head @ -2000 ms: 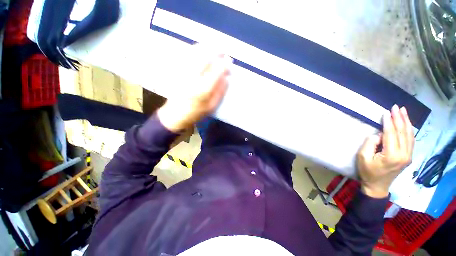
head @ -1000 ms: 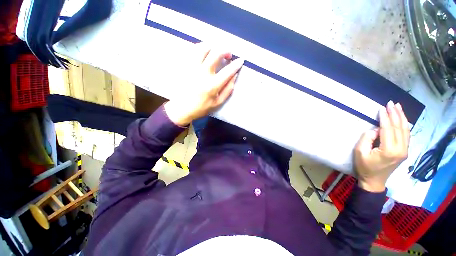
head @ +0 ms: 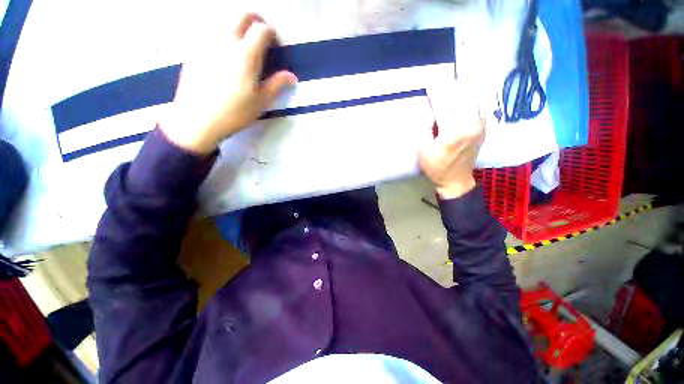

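Note:
A long dark waistband strip (head: 367,54) lies slightly curved across the white table cover. A narrower white band (head: 360,85) runs along it, leaving a wide dark margin on the far side and a thin one on the near side. My left hand (head: 229,86) is across the strip left of its middle, thumb and fingers apart, and covers part of it. My right hand (head: 454,139) is at the strip's right end, by the near corner. Its fingertips are washed out by glare, so whether they pinch the cloth is unclear.
Black-handled scissors (head: 523,94) lie right of the strip, near the blue table end (head: 564,75). A red crate (head: 600,150) stands beyond that end. Dark bundled cloth (head: 11,180) is at the far left edge. Yellow-black tape (head: 585,230) marks the floor.
The view has swung right, bringing the scissors into clear view and the dark bundle to the rim. My left hand has moved from the near edge across the strip. My right hand stays at its right end.

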